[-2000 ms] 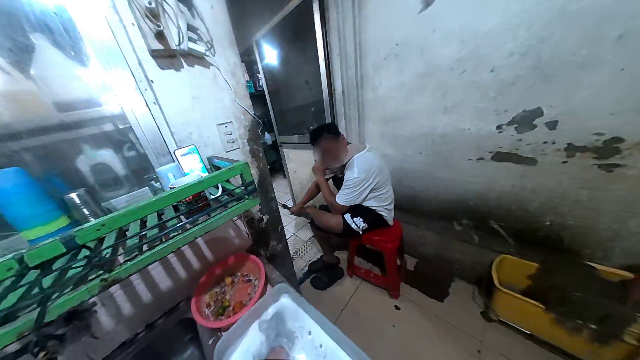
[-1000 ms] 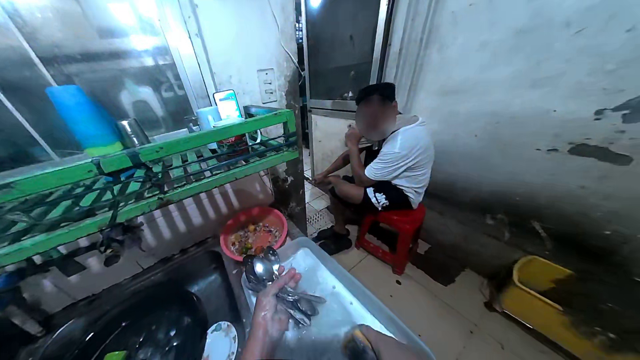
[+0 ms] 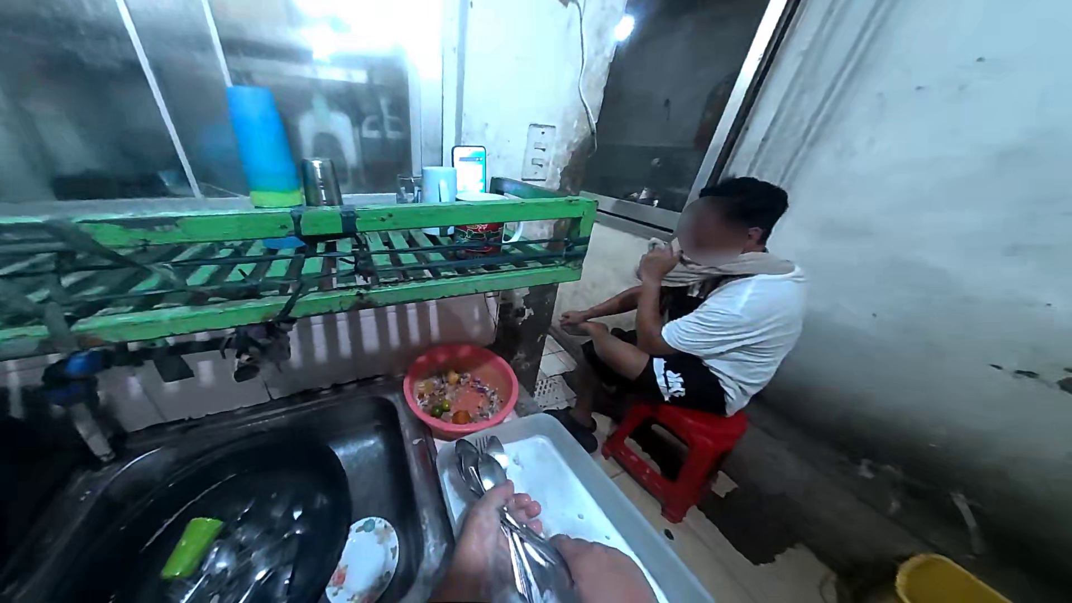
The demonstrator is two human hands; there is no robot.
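My left hand (image 3: 490,532) is closed around a bundle of metal spoons and forks (image 3: 481,469), their heads pointing up and away, above the white plastic tray (image 3: 578,494). At the handle end of the bundle is my right hand (image 3: 603,574), cut by the bottom edge; its fingers are mostly hidden, so its hold is unclear. To the left, more cutlery (image 3: 260,548) lies in a dark basin of water in the metal sink (image 3: 377,452), with a green object (image 3: 193,547) beside it. A floral plate (image 3: 364,561) rests at the basin's right.
A pink plastic basin (image 3: 419,402) of food scraps stands behind the tray. Over the sink runs a green slatted rack (image 3: 402,289) with blue cups (image 3: 261,138), mugs and a phone (image 3: 469,170). At right a person (image 3: 729,318) sits on a red plastic stool (image 3: 682,452) by the wall.
Two seconds ago no cutlery showed over the tray; one second ago my left hand held it there. My right hand has come in beside the bundle. The view has turned toward the sink.
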